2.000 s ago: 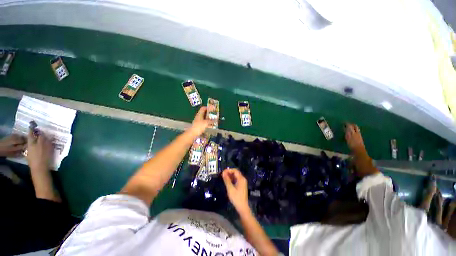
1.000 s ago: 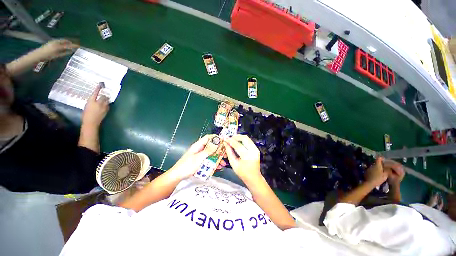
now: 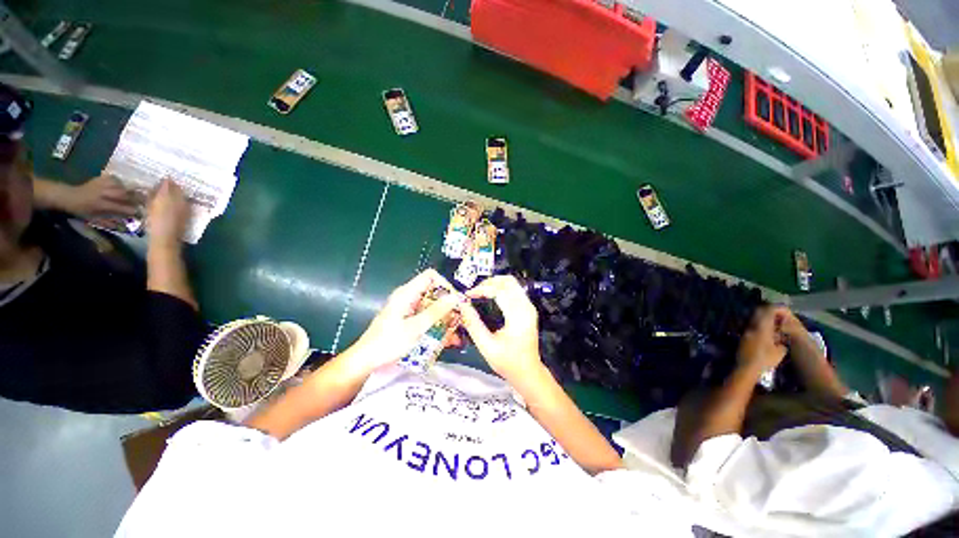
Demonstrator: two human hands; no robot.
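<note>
My left hand (image 3: 408, 315) holds a phone circuit board (image 3: 426, 345) over my chest, its white keypad end pointing down towards me. My right hand (image 3: 505, 324) is at the board's upper end, thumb and forefinger pinched together close to the left fingertips. Whether something small is between the right fingertips is too small to tell. Waiting boards (image 3: 482, 248) lie loosely stacked just beyond my hands. The heap of black parts (image 3: 589, 305) stretches to the right from them.
The conveyor belt (image 3: 568, 173) carries spaced boards beyond a pale rail. A desk fan (image 3: 249, 363) stands left of my left forearm. A person at left works on a white sheet (image 3: 184, 158); another person's hands (image 3: 776, 342) are at right. A red tray (image 3: 563, 40) is across the belt.
Two seconds ago my left hand was at a board by the belt; it came back to my chest, beside my right hand. Since one second ago, the fingertips moved closer together and belt boards shifted left.
</note>
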